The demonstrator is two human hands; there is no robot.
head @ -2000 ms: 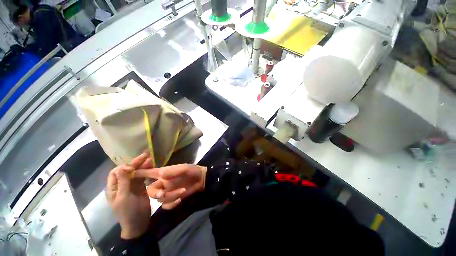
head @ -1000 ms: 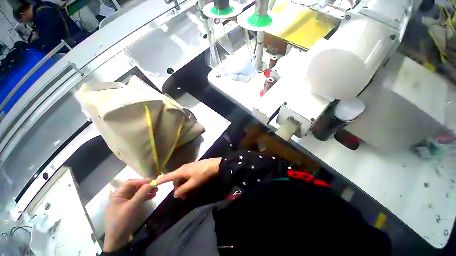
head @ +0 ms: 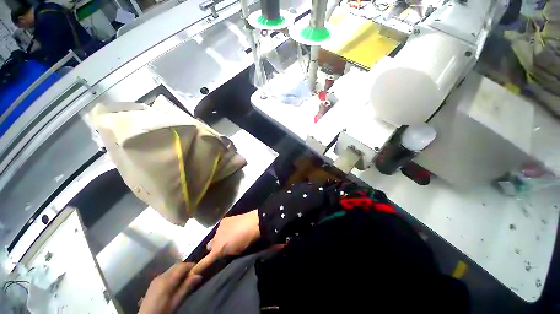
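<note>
My left hand is low in the picture, partly cut off by the bottom edge. Its fingertips are at the extended index finger of my right hand, whose other fingers are curled. The hands touch over my dark and grey clothing. I cannot make out anything between the fingers. Beyond them, a floppy beige pile of bag bodies with yellow piping rests on a white surface. Neither hand touches it.
A white machine arm stands at the upper right, with green-based thread stands beside it. A white table edge runs down the right. A white board is at lower left. A person in dark clothes is at the upper left.
Both hands have moved down towards my body, away from the beige pile. The small pale-yellow piece seen between the fingertips one second ago no longer shows clearly.
</note>
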